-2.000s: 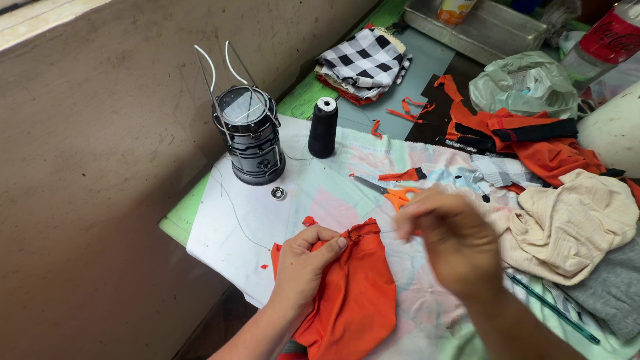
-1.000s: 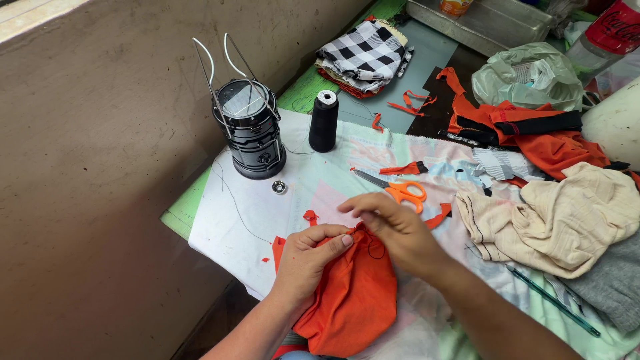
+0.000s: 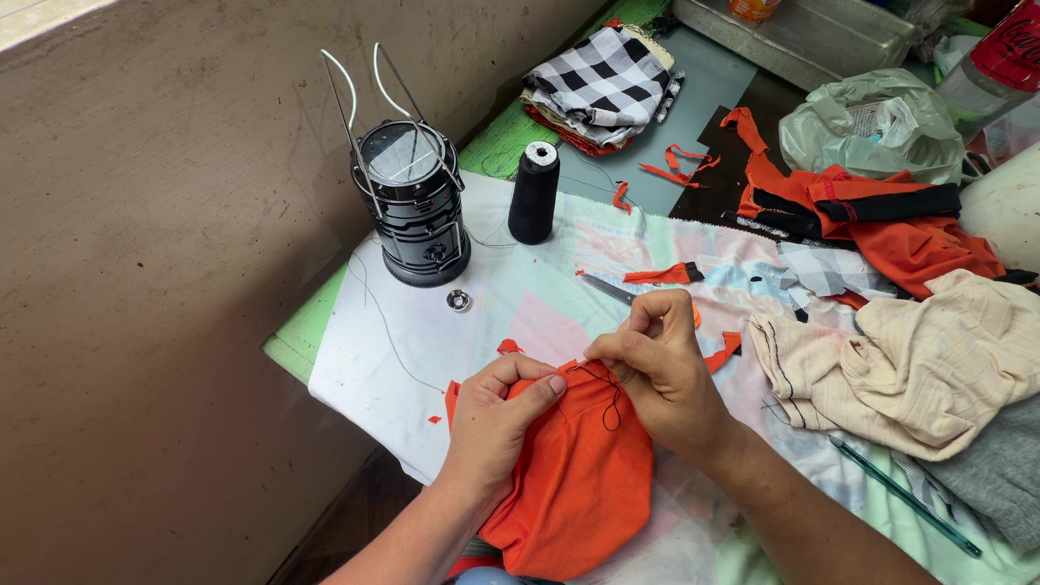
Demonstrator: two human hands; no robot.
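Note:
My left hand (image 3: pixel 508 406) pinches the top edge of an orange cloth (image 3: pixel 581 479) between thumb and forefinger. At the same edge, just to the right, my right hand (image 3: pixel 662 366) has its fingertips closed on what looks like a needle, too small to see clearly. A loop of dark thread (image 3: pixel 612 406) hangs from the edge over the cloth. Behind my right hand lie scissors (image 3: pixel 608 288), their blades showing and their orange handles mostly hidden. A cone of black thread (image 3: pixel 535 193) stands upright farther back, with a small metal bobbin (image 3: pixel 458 301) nearer, to its left.
A black lantern (image 3: pixel 418 211) stands near the wall. Folded checked fabric (image 3: pixel 605 81) lies at the back, beside orange scraps (image 3: pixel 678 166). On the right are a plastic bag (image 3: pixel 873 130), orange garment pieces (image 3: pixel 918 236), cream cloth (image 3: pixel 934 366), grey cloth (image 3: pixel 991 463) and a green pen or pencil (image 3: pixel 906 496).
My right hand, raised away from the orange cloth two seconds ago, has come down to its top edge beside my left hand. It now covers most of the scissors' handles.

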